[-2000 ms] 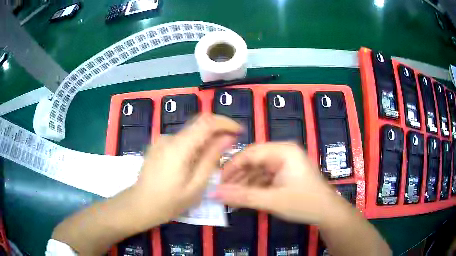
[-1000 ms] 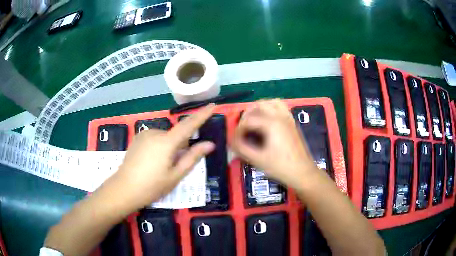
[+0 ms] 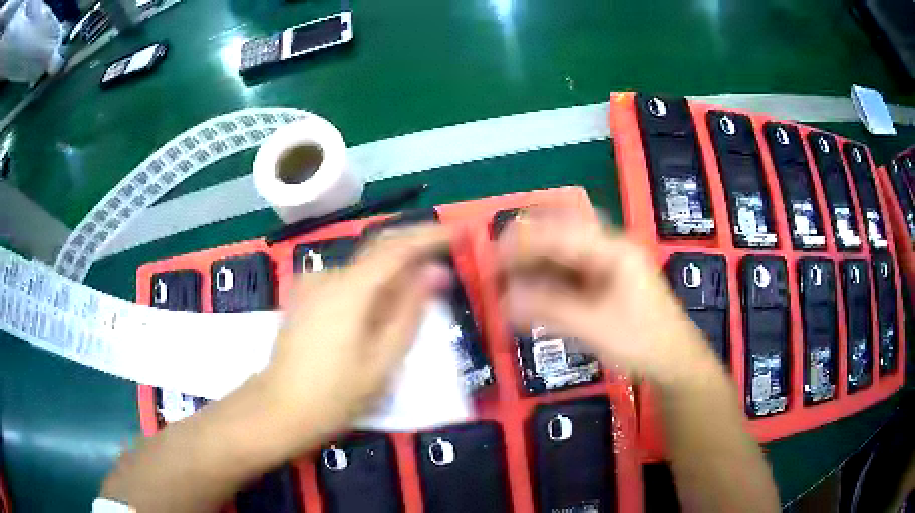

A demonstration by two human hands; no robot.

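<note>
A wide white barcode label strip [image 3: 191, 346] comes in from the left and passes behind my left hand [image 3: 401, 286]; its blank end hangs below the fingers. My left hand is blurred and holds this strip over the near tray. My right hand [image 3: 532, 276] is blurred, over the top right phone; whether its fingers hold a small label cannot be told. The orange-red tray [image 3: 627, 441] holds two rows of black phones, backs up. The phone under my right hand [image 3: 550, 361] shows a white label in its battery bay. My hands hide parts of the upper row.
A white label roll [image 3: 309, 180] stands behind the tray, its printed tail curving left. A black pen [image 3: 351, 213] lies beside it. A second phone tray [image 3: 632, 180] is at the right. Two loose phones [image 3: 296, 45] [image 3: 133, 63] lie at the back left.
The near tray, roll and pen have shifted left in the picture, and more of the right tray shows. Both hands stay over the near tray, with the strip still at my left hand.
</note>
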